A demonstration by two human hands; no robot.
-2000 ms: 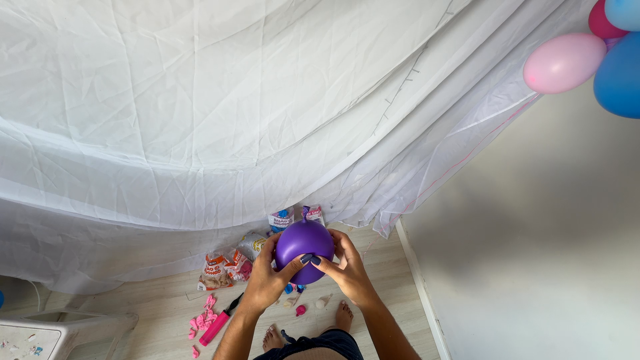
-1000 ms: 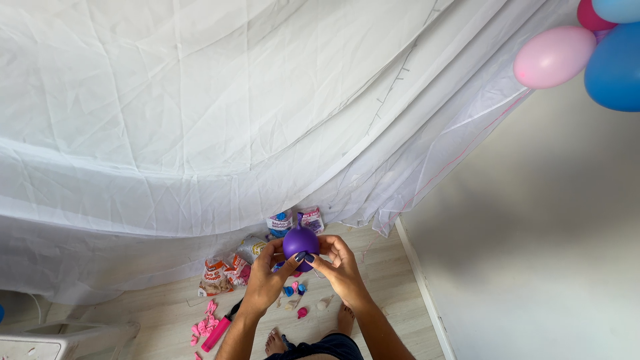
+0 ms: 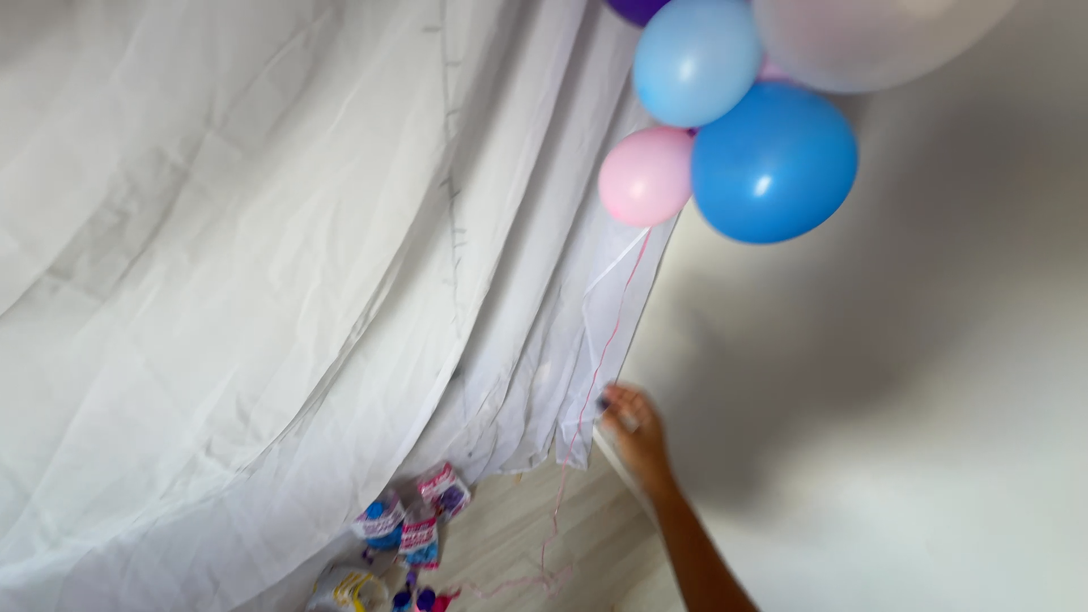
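My right hand (image 3: 633, 425) is raised at the lower middle, beside a thin pink string (image 3: 605, 344); its fingers are curled and blurred, so whether they touch the string cannot be told. The string hangs below a pink balloon (image 3: 646, 177) and trails down to the floor. Clustered with that balloon are a blue balloon (image 3: 773, 163), a light blue balloon (image 3: 699, 61), a large pale translucent balloon (image 3: 880, 34) and part of a purple balloon (image 3: 637, 7). My left hand is out of view.
White draped fabric (image 3: 255, 280) fills the left and middle. A pale wall (image 3: 952, 382) stands at the right. On the wood-look floor (image 3: 599, 544) lie bags of balloons (image 3: 419, 537), a roll of tape (image 3: 348, 591) and small uninflated balloons (image 3: 425, 599).
The view has swung toward the balloon cluster. My right hand has left the purple balloon that both hands held and is now by the string. That balloon and my left hand are out of view.
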